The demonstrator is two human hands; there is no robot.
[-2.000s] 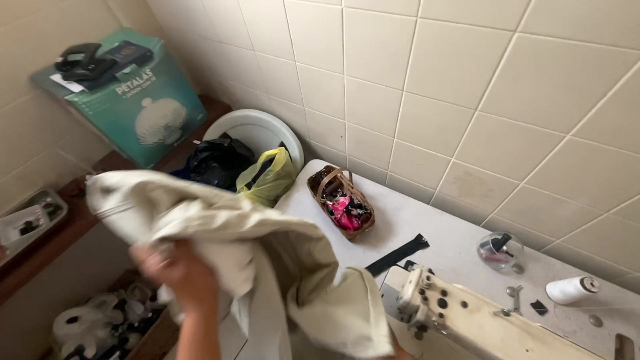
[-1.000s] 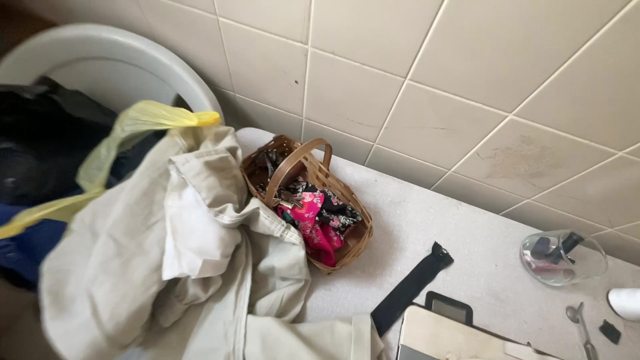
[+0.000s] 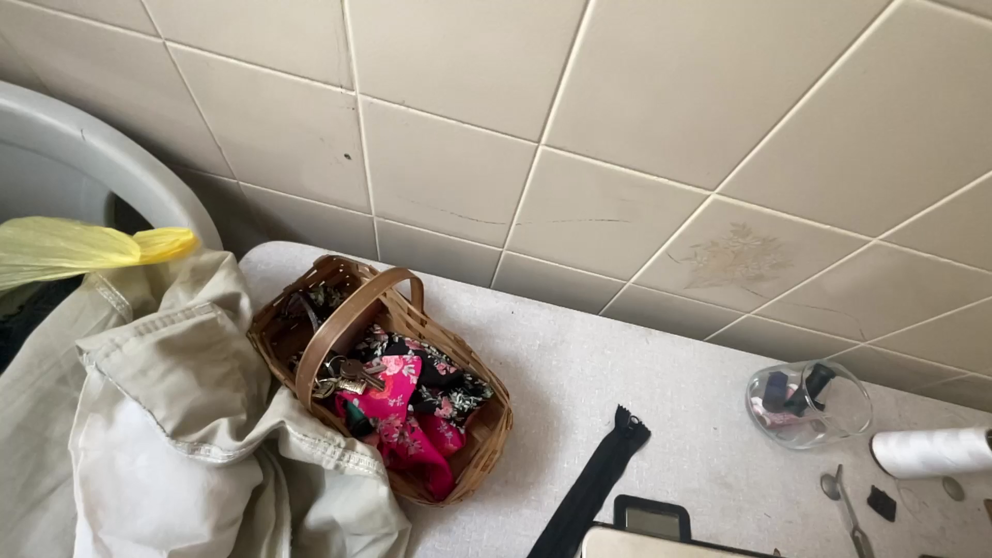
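Neither my left hand nor my right hand shows now. A crumpled light khaki garment (image 3: 194,434) fills the lower left, its seams and a pale inner piece of cloth showing, and it lies against the left side of a woven basket (image 3: 480,446). Inside the basket are pink floral fabric (image 3: 399,395), black floral fabric (image 3: 442,368) and a bunch of keys (image 3: 349,376). A black zipper (image 3: 593,488) lies on the white table (image 3: 542,372) to the basket's right. The cream-coloured top of a sewing machine (image 3: 643,542) shows at the bottom edge.
A grey plastic tub (image 3: 147,163) with a yellow plastic bag (image 3: 85,246) stands at the left. A glass jar (image 3: 810,407) with small items, a white thread cone (image 3: 930,452) and a small metal tool (image 3: 851,515) are at the right. A tiled wall (image 3: 635,85) borders the table.
Two seconds ago a hand held the khaki garment up over the table's left side; now the garment lies lower, by the tub and basket, with no hand showing. The view has moved closer.
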